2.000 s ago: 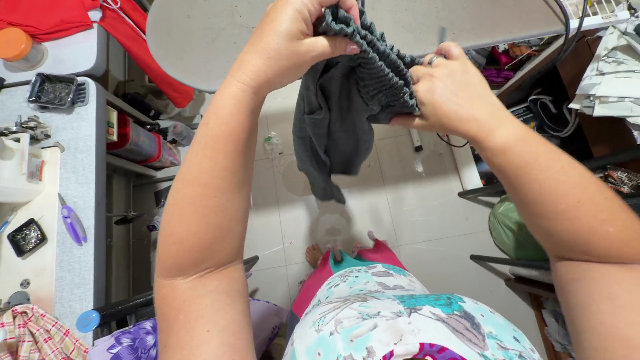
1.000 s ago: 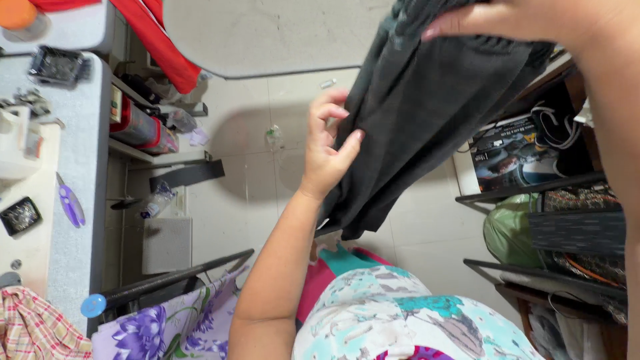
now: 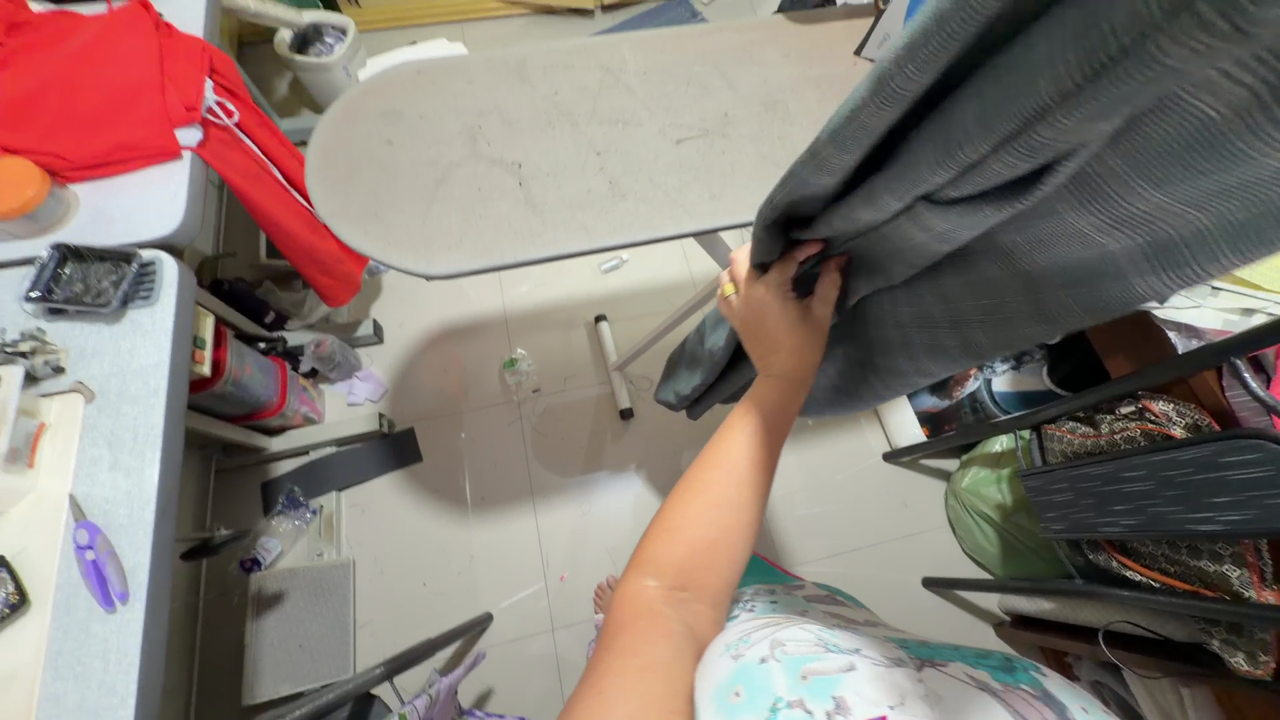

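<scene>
A dark grey cloth garment [image 3: 1010,210] fills the upper right, hanging in folds beside and partly over the ironing board [image 3: 580,140]. My left hand [image 3: 780,310], with a ring on one finger, grips gathered fabric near the garment's lower left part. Below the hand, a bunched end of the cloth hangs above the floor. My right hand is out of sight; the cloth or the frame's edge hides it.
At left, a sewing table [image 3: 110,400] carries purple thread snips [image 3: 98,565] and a black tray of pins [image 3: 85,280]. Red trousers [image 3: 270,200] hang off another table. A chair's metal bar [image 3: 390,665] is at lower left; a green bag [image 3: 1000,500] and dark racks stand right.
The garment has moved to the upper right and spreads larger across the view. My left hand, apart from the cloth's edge with fingers spread one second ago, now grips it. My right hand has left view.
</scene>
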